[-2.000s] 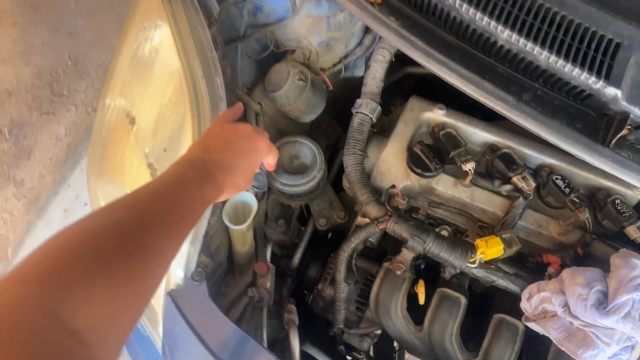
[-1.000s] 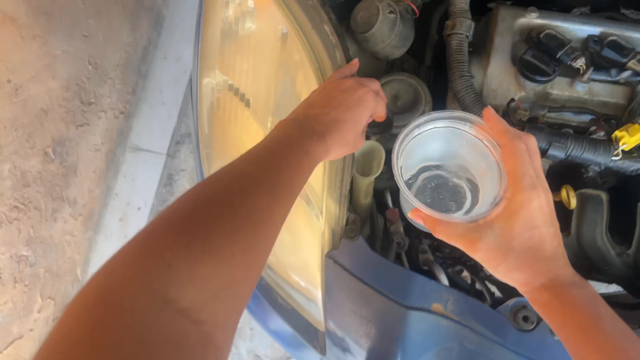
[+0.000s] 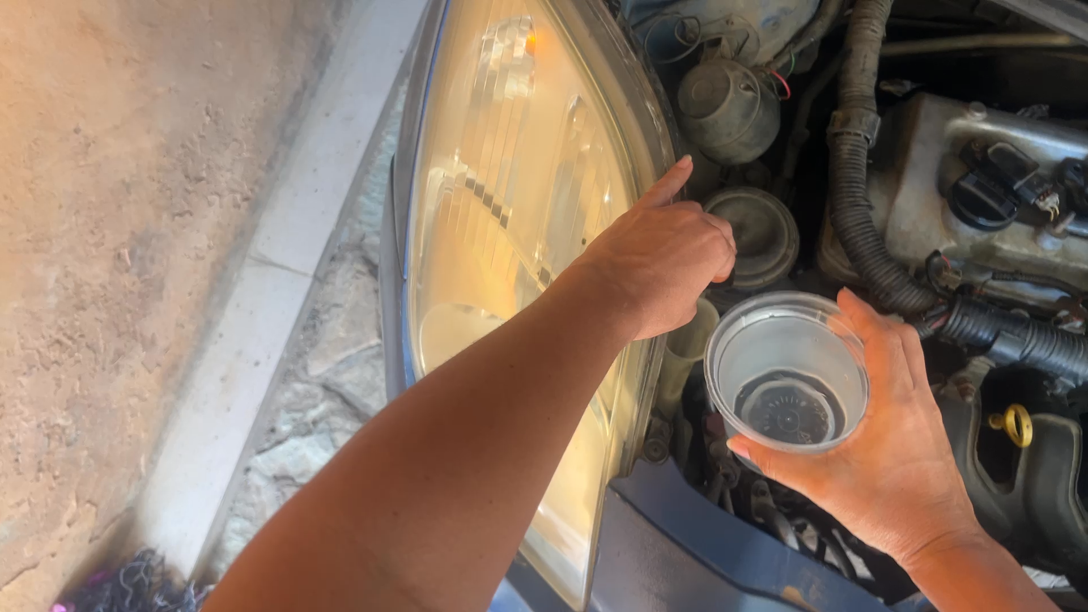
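Observation:
My right hand (image 3: 892, 425) grips a clear plastic container (image 3: 786, 374) by its side, with a little clear liquid at its bottom. Just left of it, my left hand (image 3: 659, 259) rests at the inner edge of the yellowed headlight (image 3: 501, 195), index finger extended; its palm side is hidden, so whether it holds something does not show. Below the left hand stands a whitish plastic filler neck (image 3: 690, 336), partly covered by the hand and the container. A round dark cap (image 3: 752, 234) lies right beside the left hand's fingers.
A corrugated hose (image 3: 854, 161) runs down past the engine cover (image 3: 918, 195) with its black oil cap (image 3: 983, 201). A yellow dipstick ring (image 3: 1016, 425) sits at the right. The blue body panel (image 3: 722, 535) borders the bay below; a textured wall or floor (image 3: 153, 212) lies left.
My right hand, unseen two seconds ago, came into view with the clear container. The left hand stays near the headlight's inner edge. The view has shifted toward the headlight.

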